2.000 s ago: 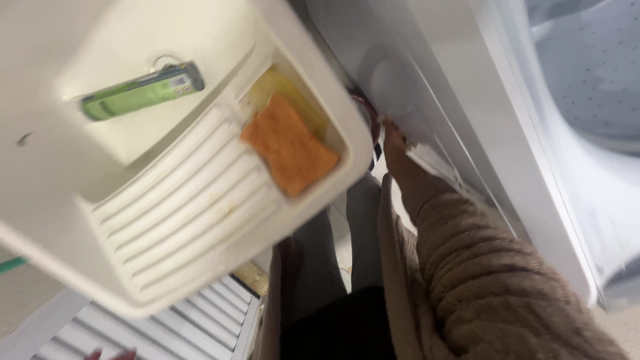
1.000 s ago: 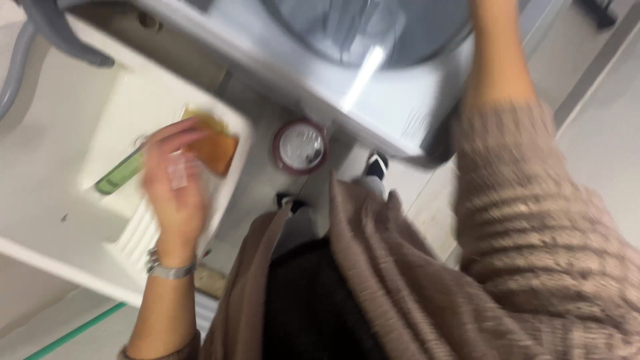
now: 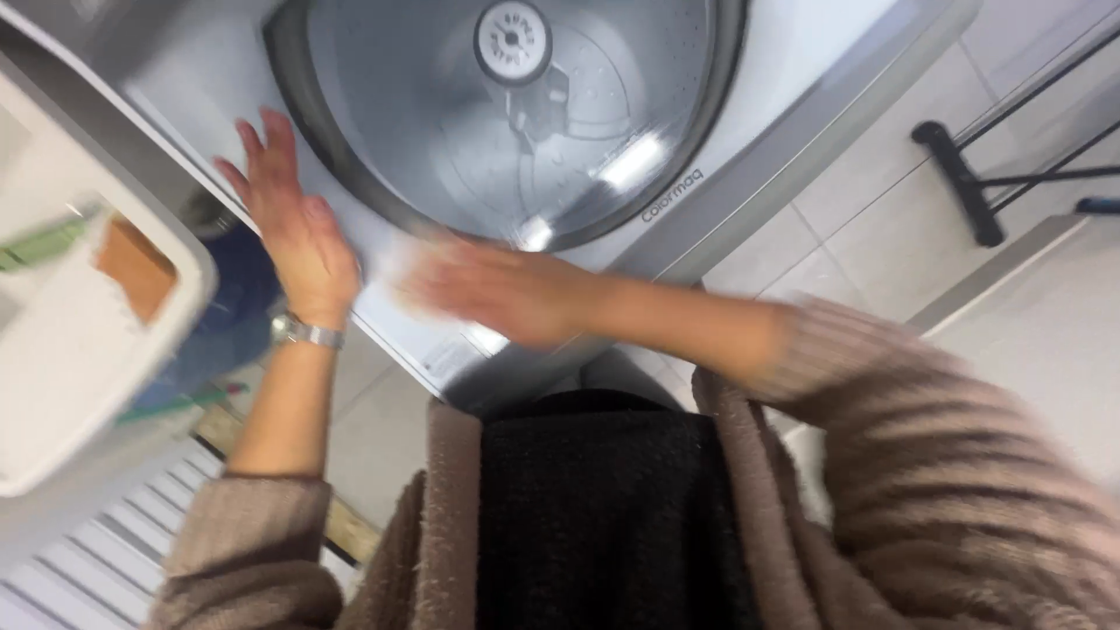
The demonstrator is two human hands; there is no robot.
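Observation:
A top-loading washing machine (image 3: pixel 385 254) lies in front of me, its round transparent lid (image 3: pixel 560 157) down over the drum. My left hand (image 3: pixel 297 223), with a metal-banded wristwatch (image 3: pixel 306 332) at its wrist, is over the machine's left edge, fingers spread and holding nothing. Near the machine's front corner, just below the lid rim, is my right hand (image 3: pixel 499 289). It is blurred by motion, fingers stretched out, and nothing shows in it. Whether either palm touches the surface cannot be told.
To the left is a white laundry sink (image 3: pixel 197 271) with an orange cloth or sponge (image 3: pixel 138 267) and a green packet (image 3: pixel 44 245). Dark blue fabric (image 3: pixel 232 289) shows between sink and machine. A black metal stand (image 3: pixel 958 184) is on the tiled floor at right.
My left hand has moved from over the sink's orange item to the machine's left edge. My right hand has come from the machine's far right side to its front corner. The view has shifted.

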